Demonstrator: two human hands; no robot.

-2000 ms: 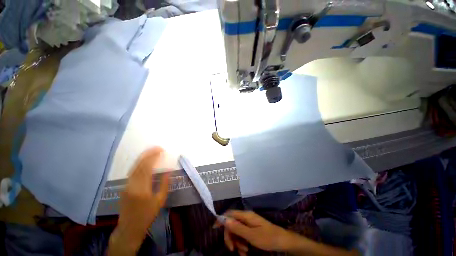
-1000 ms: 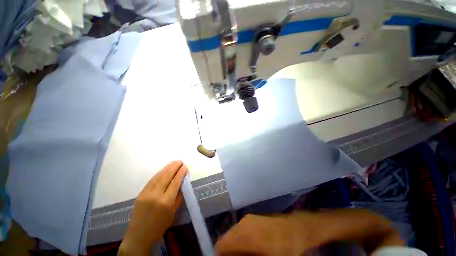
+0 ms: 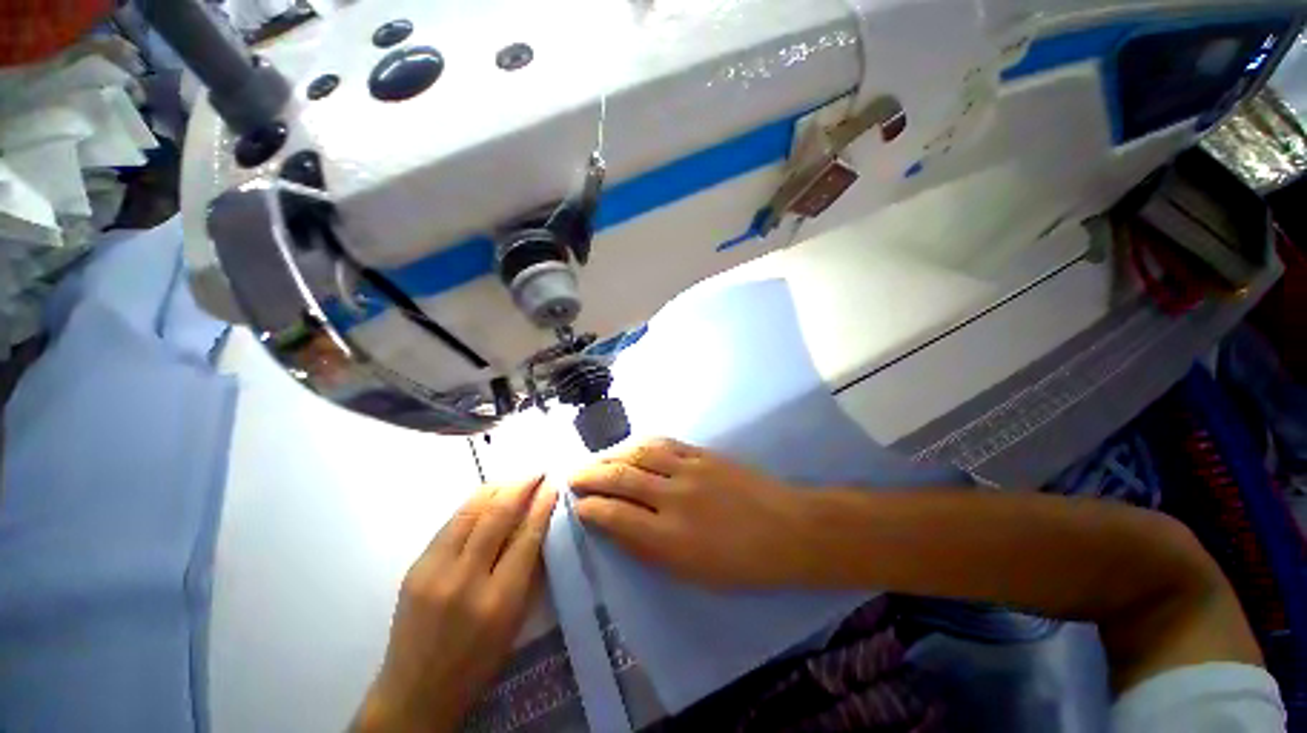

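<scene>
A light blue garment panel [image 3: 702, 616] lies on the machine bed, its upper part under the machine head, its lower part over the table's front edge. A narrow blue strip [image 3: 581, 616] runs along the panel's left edge and down past the table edge. My left hand [image 3: 480, 566] lies on the bed with its fingertips at the strip's upper end; whether they pinch it is unclear. My right hand [image 3: 681, 508] lies flattened on the panel, fingertips beside the strip. The needle area is washed out by light, just beyond my fingertips, near the dark knob [image 3: 602, 421].
The white sewing machine [image 3: 688, 122] fills the upper middle. A blue panel stack [image 3: 108, 516] lies at the left, pale fringed cloth [image 3: 72, 158] behind it. A dark box [image 3: 1197, 229] stands at the right. The grey ruler edge [image 3: 1032, 423] runs along the front.
The view has moved closer to the machine head. Both hands have moved up to the needle area, bringing the strip against the panel's left edge. My right hand has moved onto the panel.
</scene>
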